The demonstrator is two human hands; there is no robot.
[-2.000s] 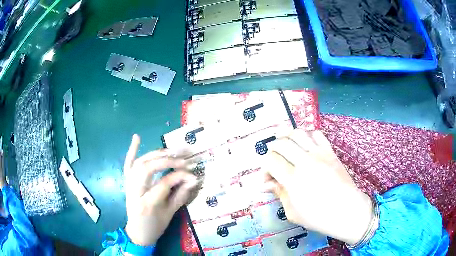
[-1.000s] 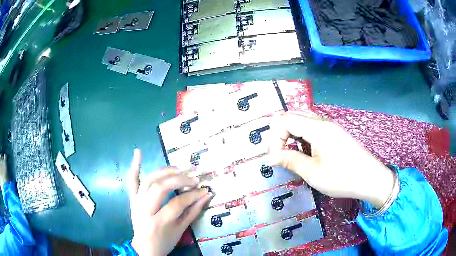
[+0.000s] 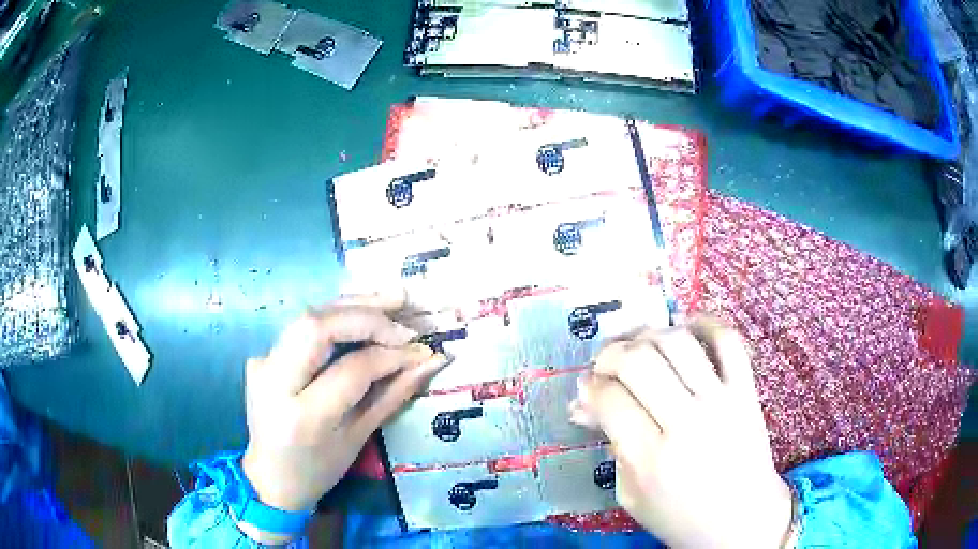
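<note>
A panel sheet (image 3: 488,257) with two columns of silver plates, each with a black round grid mark and short bar, lies in front of me on red-pink bubble wrap (image 3: 794,290). My left hand (image 3: 332,391) is over the sheet's left edge, thumb and fingertips together at a black mark in the left column; a small dark bit shows at the fingertips, too small to name. My right hand (image 3: 686,424) rests over the right column, fingers curled, fingertips at a plate. I cannot tell whether it holds anything.
A stack of silver panel sheets (image 3: 627,48) lies at the top. A blue bin (image 3: 836,107) of thin dark pieces is at the upper right. Loose panel plates (image 3: 327,48) lie upper left, more at left. A silvery dimpled sheet (image 3: 38,236) is at the far left. Dark pieces edge the far right.
The view has shifted, so the stack and bin sit higher. My right hand has moved down the right column and no longer shows its earlier pinch. My left hand stays at the left column.
</note>
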